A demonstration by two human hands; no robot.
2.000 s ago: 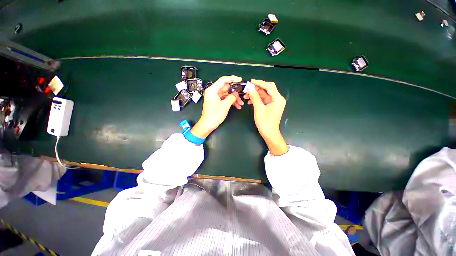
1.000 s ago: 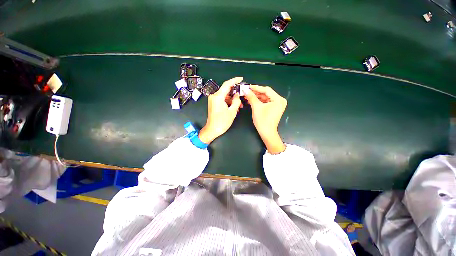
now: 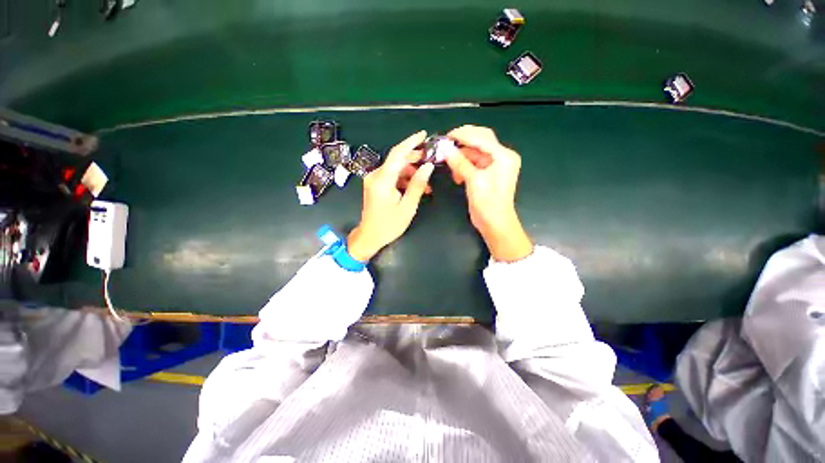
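A small black electronic unit [image 3: 431,150] is held between my two hands, above the dark green bench. My left hand [image 3: 389,199] grips its left side with thumb and fingers; a blue strap is on that wrist. My right hand [image 3: 489,185] is at its right side, its fingertips on a white tab [image 3: 445,150] at the unit. The fingers hide much of the unit. A loose pile of black units [image 3: 336,155] with white tabs lies on the bench left of my left hand.
Beyond the pale line, the green belt [image 3: 271,68] carries several spaced units, one at the right [image 3: 678,87]. A white box [image 3: 107,235] with a cord stands at the left. A person's pale sleeve [image 3: 778,362] is at the right, another person's clothing at the left edge.
The view has tilted and shifted a little. Both hands stay together at the unit, with the fingers slightly changed. Small dark items now show on the belt at the upper left.
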